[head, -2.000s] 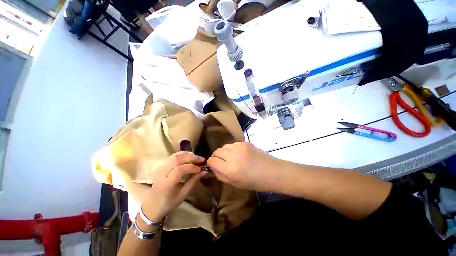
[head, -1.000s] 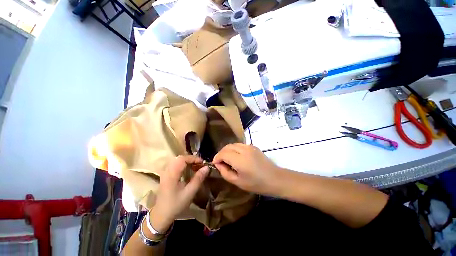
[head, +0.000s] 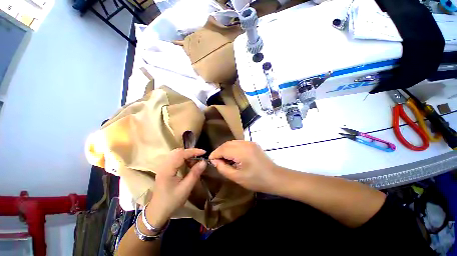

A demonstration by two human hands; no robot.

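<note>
A tan cloth garment (head: 145,135) lies bunched in front of me, draping over the table's left and front edges. My left hand (head: 175,182) pinches a narrow dark edge of it between thumb and fingers. My right hand (head: 243,162) pinches the same edge just to the right, its fingertips almost touching the left ones. The fingertips partly hide the edge, so its detail cannot be told. The sewing machine's presser foot area (head: 294,117) is up and right of my hands, apart from the pinched edge.
The white sewing machine (head: 320,50) has a black cloth band (head: 418,45) around its arm. Thread snips (head: 368,139), red-handled scissors (head: 408,127) and a yellow-orange handle (head: 423,117) lie right. White cloth (head: 168,65) and tan cloth (head: 213,50) lie behind. A red pipe (head: 35,205) is at lower left.
The view has shifted slightly. Both hands stay at the dark edge, with the fingertips moved a little along it. The left thumb and fingers had opened wider and are now close together.
</note>
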